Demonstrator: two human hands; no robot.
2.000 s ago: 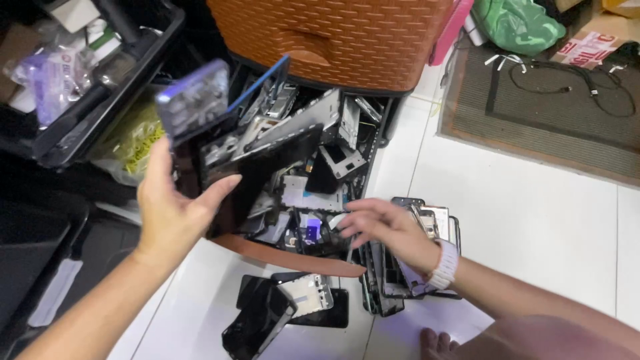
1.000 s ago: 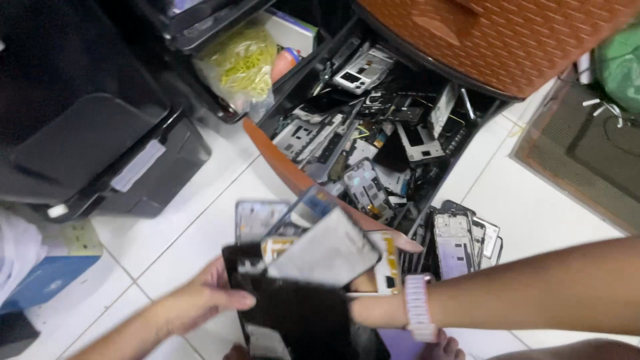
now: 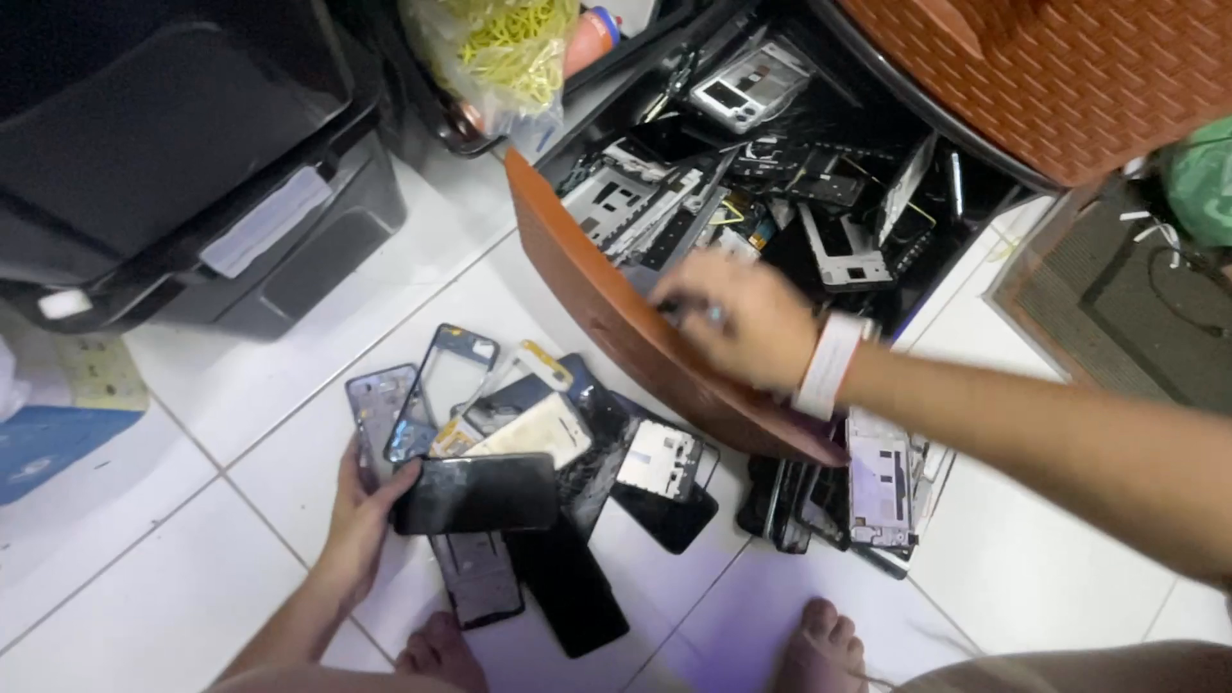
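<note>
My left hand (image 3: 361, 510) grips the left edge of a black phone screen (image 3: 476, 494) and, by it, a grey phone frame (image 3: 375, 399). Around these lies a loose pile of phone frames and screens on the floor, with a white metal phone plate (image 3: 658, 459) at its right side. My right hand (image 3: 736, 318), blurred, reaches over the front edge of an open drawer (image 3: 616, 318) with an orange-brown front. The drawer is full of phone frames and housings, among them a silver phone housing (image 3: 751, 87). Whether my right fingers hold anything is unclear.
A stack of phone frames (image 3: 881, 481) stands on the tiles right of the drawer front. A black lidded bin (image 3: 192, 164) is at the left, a bag of yellow bands (image 3: 510, 58) at the top. A floor mat (image 3: 1136, 289) and green bag (image 3: 1201, 183) are at the right. My feet are below.
My left hand has lowered the phone parts to the floor, where they are spread out. My right hand has moved from the held parts up to the drawer. The view has shifted.
</note>
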